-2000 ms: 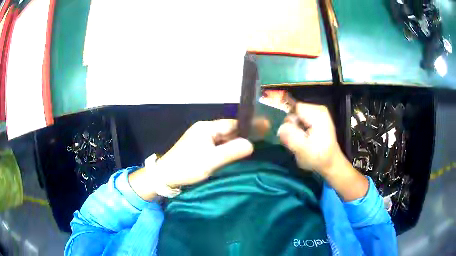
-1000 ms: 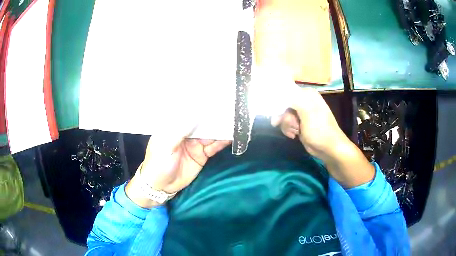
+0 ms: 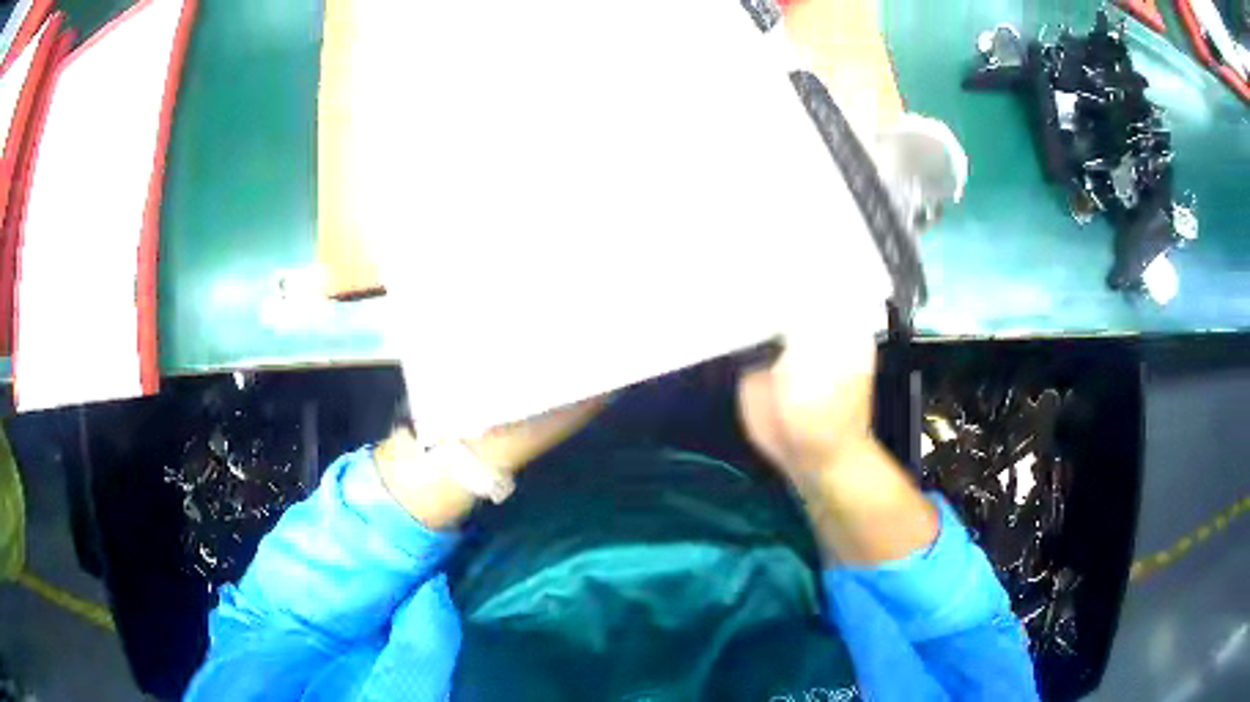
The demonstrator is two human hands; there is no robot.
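A large white sheet [image 3: 603, 206] fills the middle of the view, glaring and tilted, its near edge over my lap. A black binder clip [image 3: 857, 178] grips its right edge, and part of another shows above it. A tan-looking backing board [image 3: 351, 151] shows behind the sheet at left and upper right. My left hand [image 3: 500, 446] is under the near left corner, its fingers mostly hidden by the sheet. My right hand [image 3: 812, 401] is at the near right edge, blurred, its fingers partly lost in glare; it seems to hold the sheet there.
A pile of black and silver clips [image 3: 1104, 124] lies on the green bench [image 3: 980, 274] at right. Board sets with red edges [image 3: 96, 206] lie at left, more at the far right corner. Black clip bins [image 3: 1097, 494] hang below the bench edge on both sides. A round whitish object [image 3: 925, 162] sits beside the clip.
The white sheet has turned and shifted right with the clip on its edge, uncovering board at left. My left hand has gone under the sheet. My right hand has moved down to its near edge.
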